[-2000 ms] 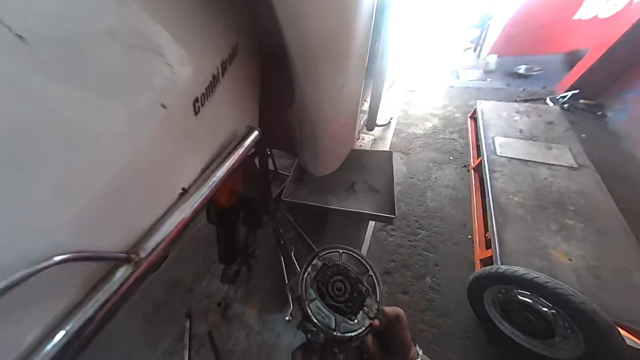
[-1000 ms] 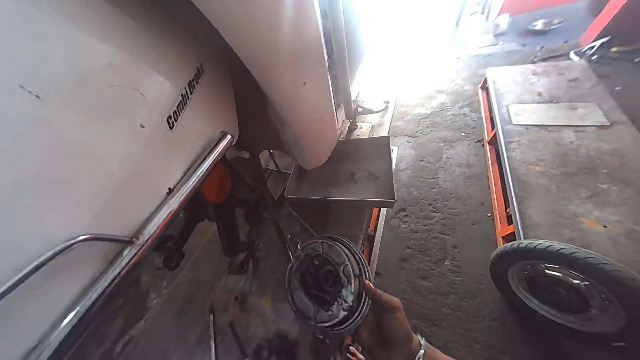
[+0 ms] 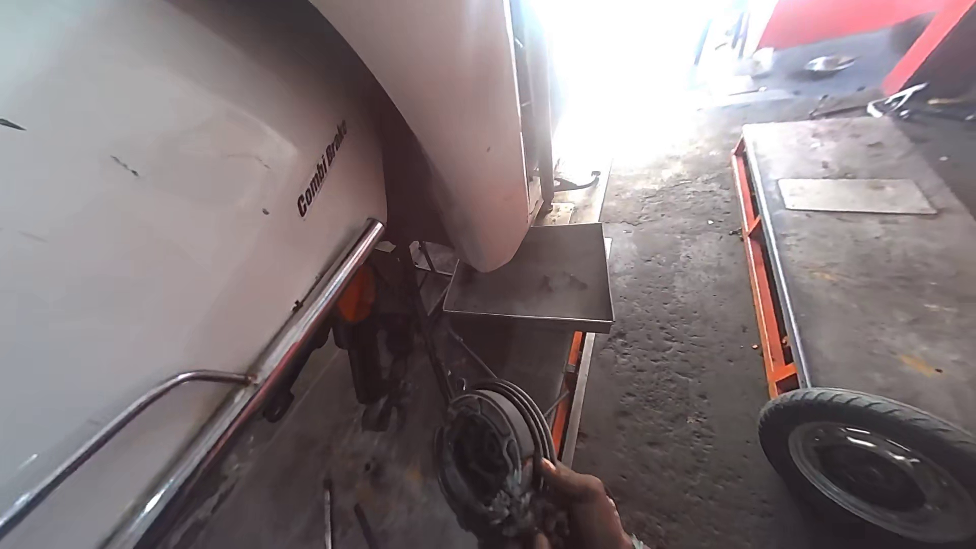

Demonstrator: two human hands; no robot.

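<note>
A scooter's drum brake plate with its brake shoes (image 3: 492,457) is held up at the lower middle, its round face turned to the left. My right hand (image 3: 583,503) grips its right and lower edge; the thumb presses on the rim. Much of that hand is cut off by the bottom edge. My left hand is out of view. Behind the brake plate lies a shallow metal tray (image 3: 526,314) with a few small dark parts in it. The white scooter body (image 3: 191,152) with a chrome guard rail (image 3: 305,328) fills the left side.
An orange-framed lift platform (image 3: 846,290) stands at the right with a flat plate (image 3: 858,196) on it. A wheel with its tyre (image 3: 862,465) is at its near end. Two rod-like pieces (image 3: 347,518) lie below the scooter. Rough floor (image 3: 671,305) runs between the platforms.
The brake plate has turned from facing the camera to facing left, with its shoes and side rim now showing. The right hand has stayed on it. The view has shifted a little.
</note>
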